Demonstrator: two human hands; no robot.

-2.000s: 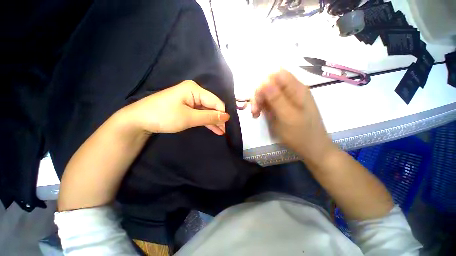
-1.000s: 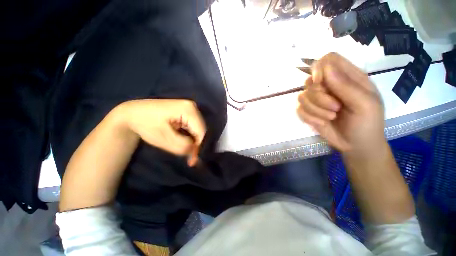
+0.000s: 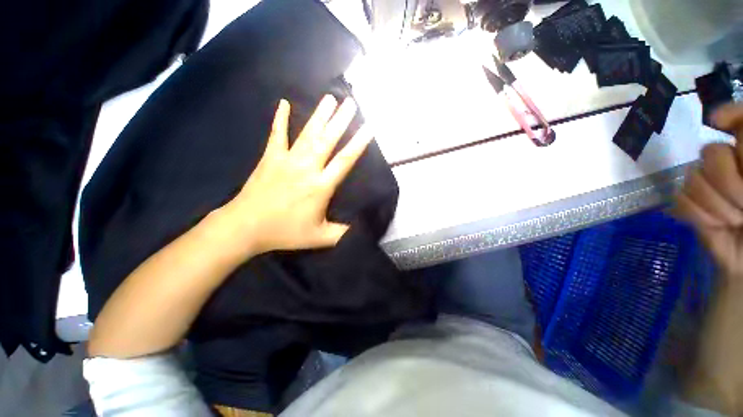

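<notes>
The black garment [image 3: 187, 155] is spread over the white table left of the needle area and hangs over the front edge to the lap. My left hand [image 3: 305, 179] lies flat on it, fingers spread, holding nothing. My right hand [image 3: 717, 187] is at the far right edge, blurred and partly cut off, with its fingers curled near a small black label piece [image 3: 715, 88]; whether it grips anything cannot be told. The thread snips [image 3: 523, 106] with pink handles lie on the table, dark blades pointing up and left.
A pile of black care labels [image 3: 599, 49] lies at upper right beside a grey knob [image 3: 515, 41]. Machine parts [image 3: 428, 18] show in lamp glare at the top. Blue baskets [image 3: 619, 285] stand below the ruler edge [image 3: 521, 224]. More black fabric [image 3: 49, 163] hangs at left.
The snips, in my right hand a second ago, now lie on the table. My right hand has moved far right. My left hand has opened flat and moved up on the garment, which has shifted.
</notes>
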